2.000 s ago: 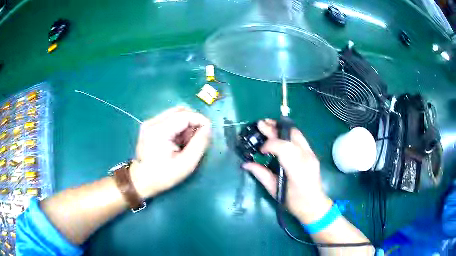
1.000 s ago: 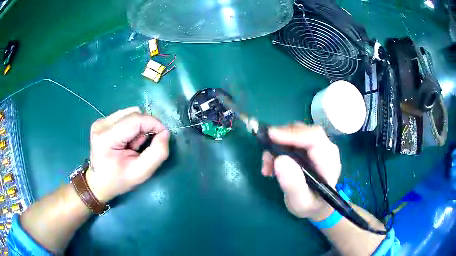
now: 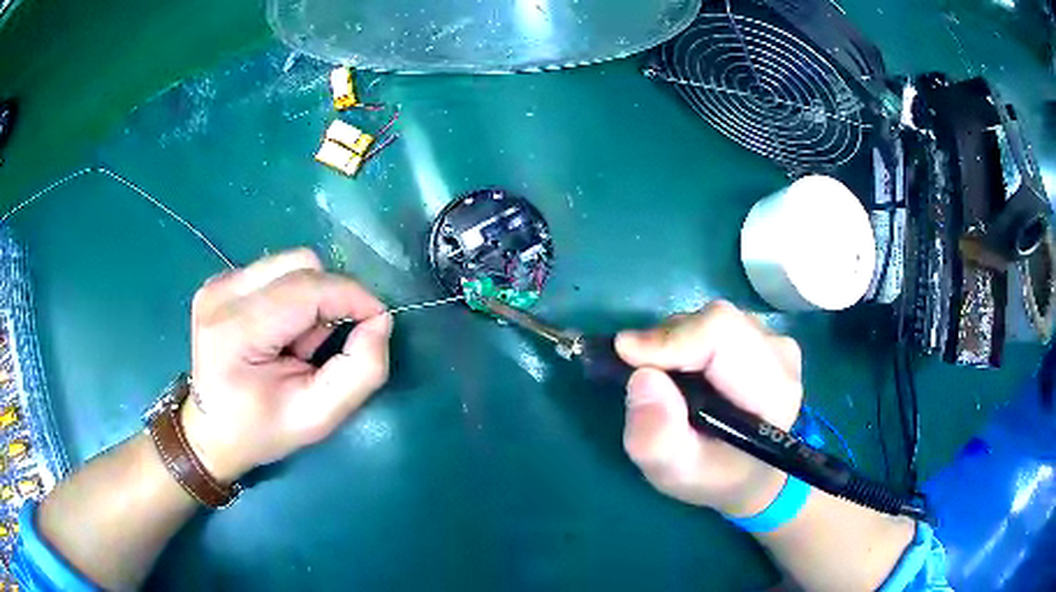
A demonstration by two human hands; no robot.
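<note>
The round black device housing [image 3: 492,241] lies open on the green mat, with the green circuit board [image 3: 500,294] at its near edge. My right hand [image 3: 712,405] holds the soldering iron [image 3: 753,437] like a pen; its tip is at the board's left part. My left hand [image 3: 284,359] pinches the thin solder wire [image 3: 425,305], whose end reaches the board's left edge beside the iron tip. The wire's other part curves away to the left. Something dark shows inside my curled left fingers; I cannot tell what it is.
Small battery cells [image 3: 345,147] with fine leads lie beyond the housing, near a clear oval plastic rim [image 3: 486,66]. A fan grille [image 3: 770,87], a white round tub [image 3: 808,243] and the black iron stand [image 3: 984,249] are at right. A battery tray [image 3: 26,405] is at far left.
The iron, earlier upright in my right hand over the housing, now has its tip lowered onto the board. The housing has left my right hand's grasp and lies on the mat. The view has shifted.
</note>
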